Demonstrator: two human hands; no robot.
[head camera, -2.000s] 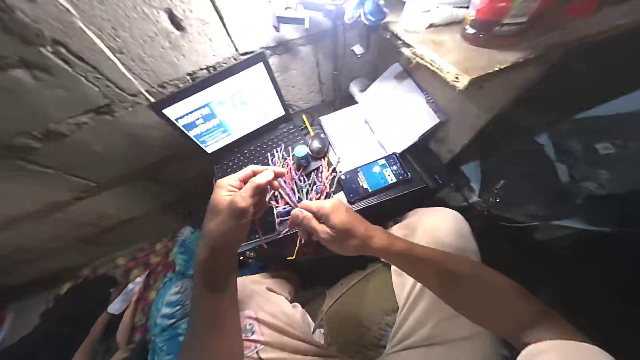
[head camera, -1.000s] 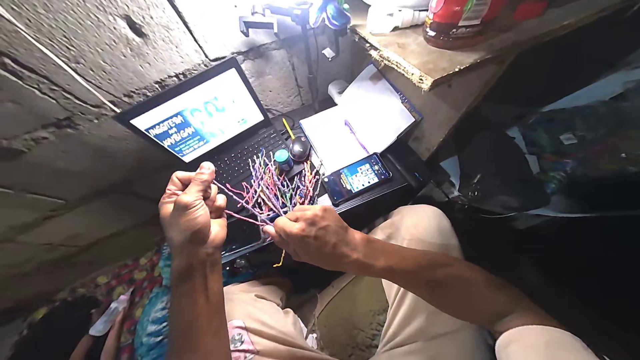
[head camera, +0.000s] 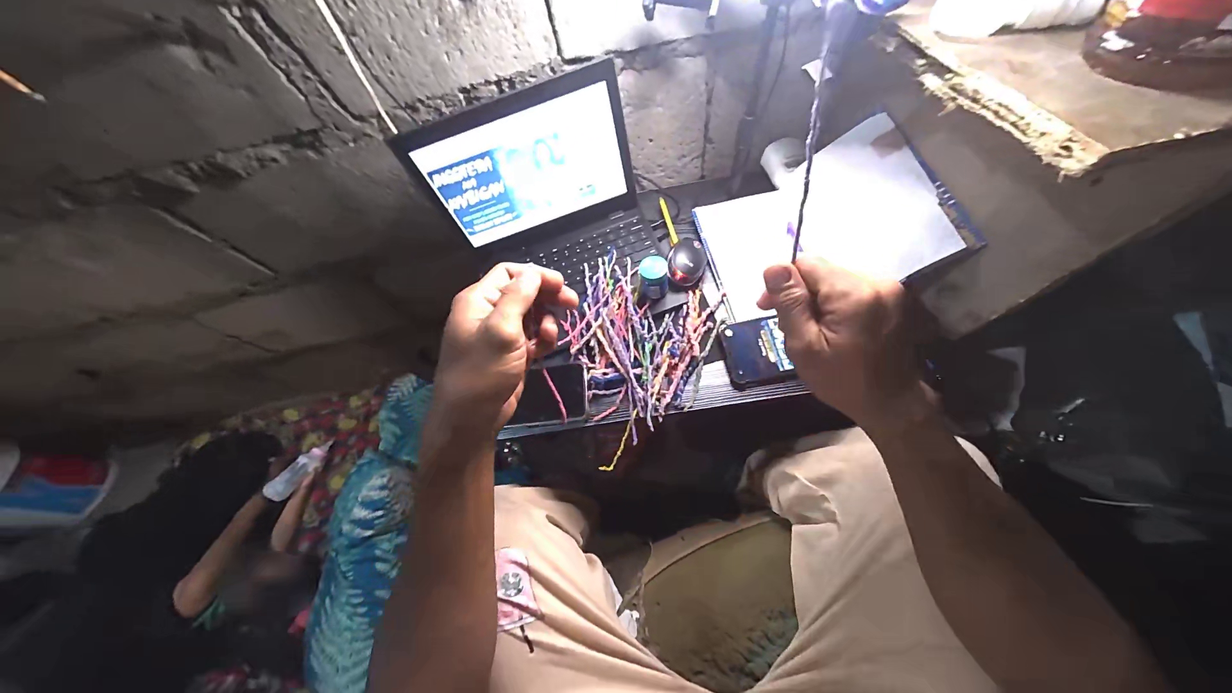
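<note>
My right hand pinches the lower end of a thin, dark purple twisted strand, which stands upright above the fist. My left hand is raised left of the pile, its fingers curled; whether anything is between them I cannot tell. Between my hands a loose pile of many-coloured twisted strands lies on the dark surface by the laptop keyboard, one yellow strand hanging over the edge. A small jar with a teal lid stands behind the pile, beside a black computer mouse.
A lit laptop stands at the wall. White paper lies on a folder to the right, a smartphone partly behind my right hand. A rough-edged wooden board is at upper right. Another person is at lower left, holding something.
My hands have moved apart. My right hand has risen away from the pile to the right, and a dark purple strand now stands up from it. The view has shifted closer.
</note>
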